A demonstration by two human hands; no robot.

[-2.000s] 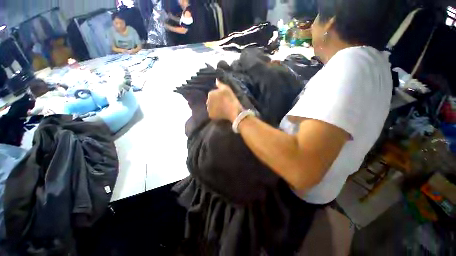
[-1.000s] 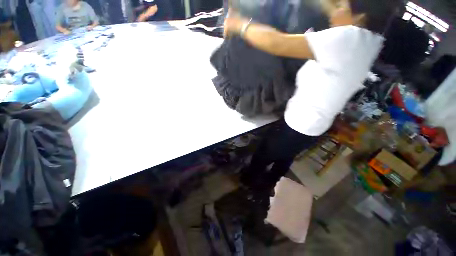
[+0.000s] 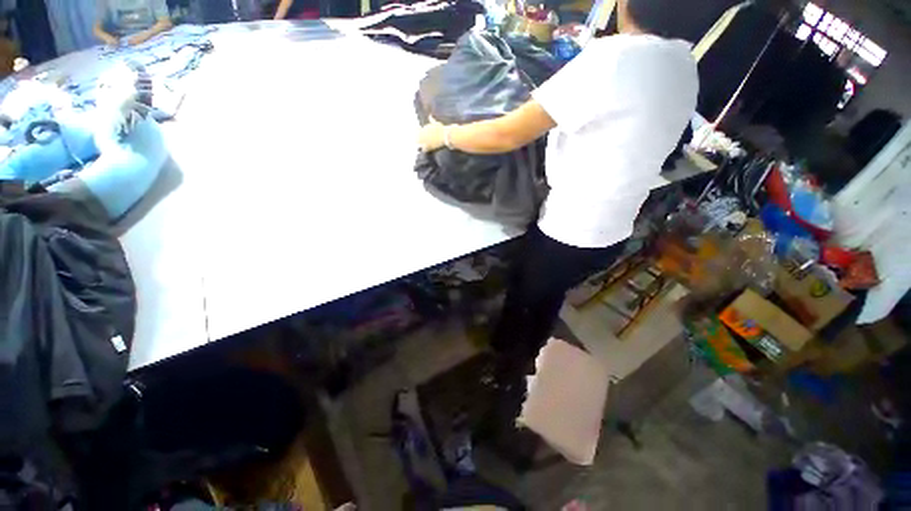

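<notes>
Neither of my hands is in the picture. Nearest on the left, a dark grey garment (image 3: 75,289) lies on the white table (image 3: 300,190) and hangs over its near edge, with a tiny white label low on it. A light-blue neck pillow (image 3: 120,170) lies just behind the garment. Farther off, another person in a white T-shirt (image 3: 619,130) stands at the table with an arm around a dark grey garment heap (image 3: 479,130) resting on the table.
Striped dark garments (image 3: 430,25) lie at the far end. A person in grey (image 3: 135,15) is at the far left, cut off at the top. Cardboard boxes (image 3: 779,324), a wooden stool (image 3: 629,294) and a pale pink sheet (image 3: 567,399) are on the right-hand floor side.
The other person has moved away along the table, and the dark heap, carried in that person's arms earlier, now rests on the table. The view has swung right and down.
</notes>
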